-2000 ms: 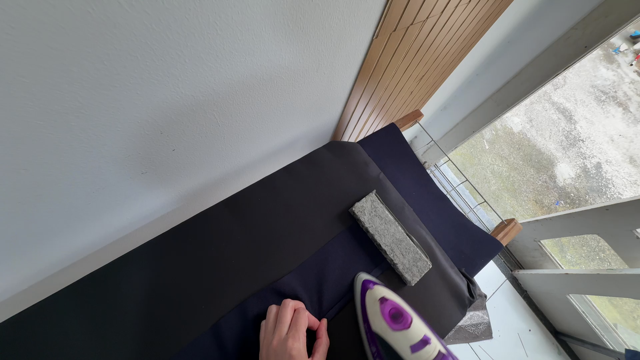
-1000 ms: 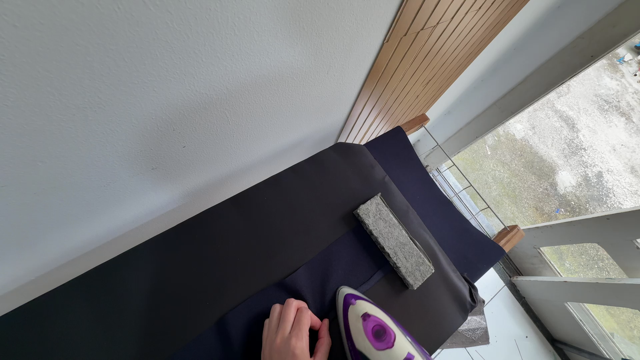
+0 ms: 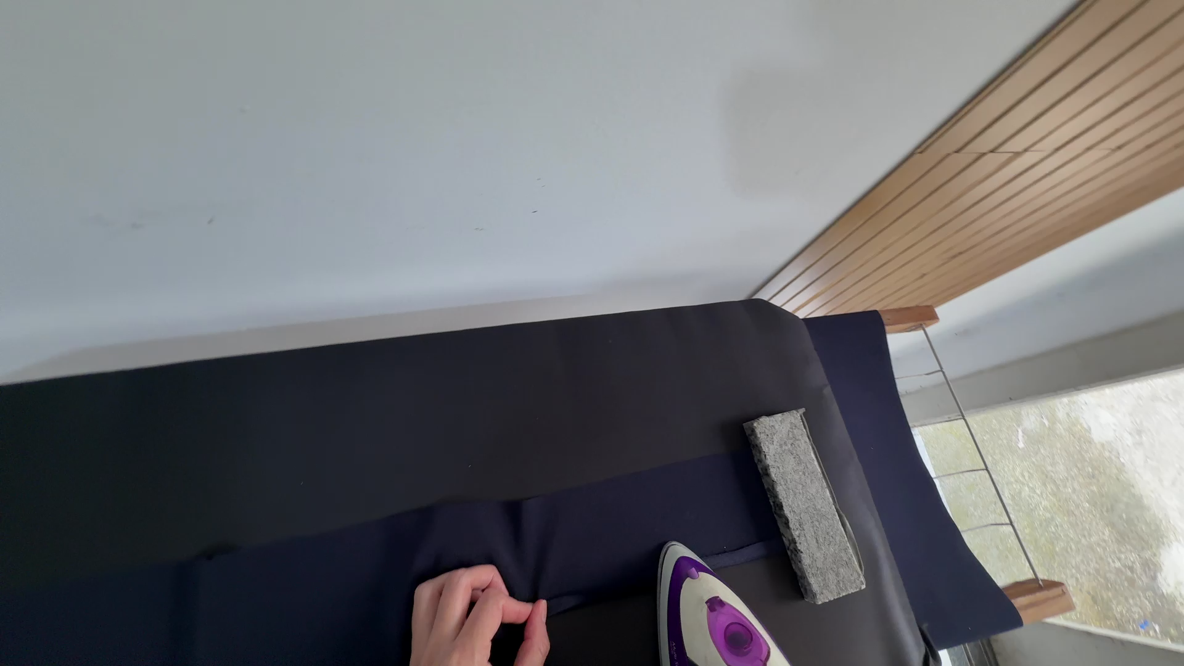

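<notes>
My left hand (image 3: 476,618) pinches the edge of a dark navy cloth (image 3: 592,513) between thumb and forefinger, and small folds run up from the pinch. The cloth lies along the dark cover of an ironing surface (image 3: 388,416). To the right of the hand, a white and purple clothes iron (image 3: 717,615) rests its tip on the cloth's lower edge; its rear is cut off by the frame. Whatever holds the iron is out of view, and my right hand does not show. A rough grey stone block (image 3: 805,509) sits on the cloth's right end.
A pale wall (image 3: 416,166) runs along the far side. Wooden slat panelling (image 3: 1008,176) stands at the upper right. Past the surface's right end are navy fabric (image 3: 911,481), wooden bar ends (image 3: 1041,599), a thin metal rack (image 3: 971,435) and a window (image 3: 1091,481).
The iron has moved left toward my left hand between the first two frames, and now a wider gap lies between them. The view has turned noticeably. My left hand keeps its pinch.
</notes>
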